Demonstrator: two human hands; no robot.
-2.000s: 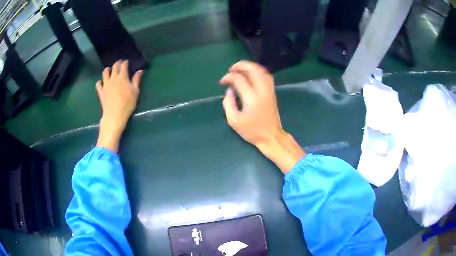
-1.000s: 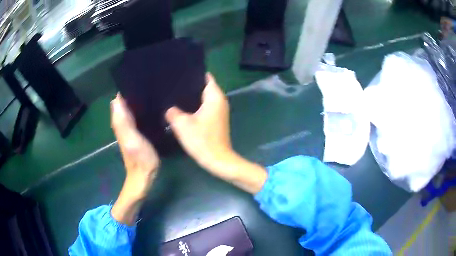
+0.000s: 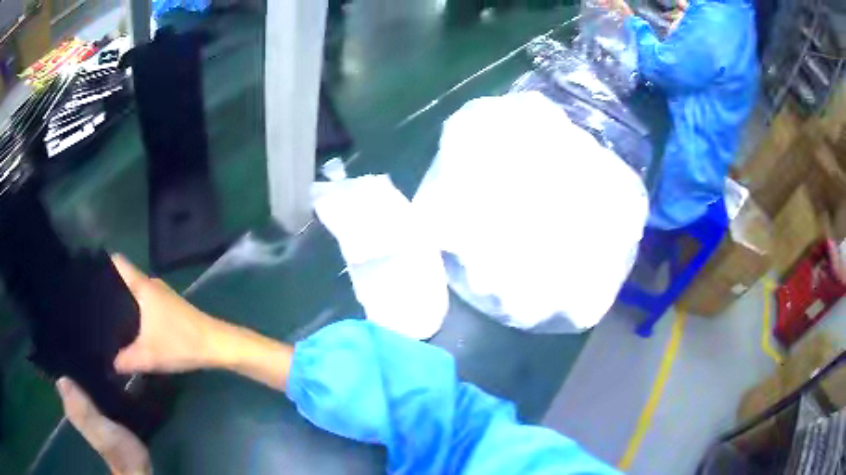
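Note:
A matte black gift box (image 3: 70, 297) is at the left of the view, dark and blurred, partly cut off by the left edge. My right hand (image 3: 158, 320) grips its right side, thumb and fingers on the box. My left hand (image 3: 97, 427) is at its lower end, partly cut off by the bottom edge; its fingertips touch or lie close to the box, and I cannot tell how firmly it holds. The box's inside is hidden or too dark to read.
Another open black box (image 3: 181, 213) stands beyond, left of a pale metal post (image 3: 295, 111). A white liner sheet (image 3: 390, 255) and a big white-filled plastic bag (image 3: 543, 209) lie right. A person in a blue smock (image 3: 705, 102) stands beyond, near cartons (image 3: 733, 260).
The view has swung right, so the held box and both hands now sit at the left. The phone has left the picture. The neighbouring person and floor have come into view.

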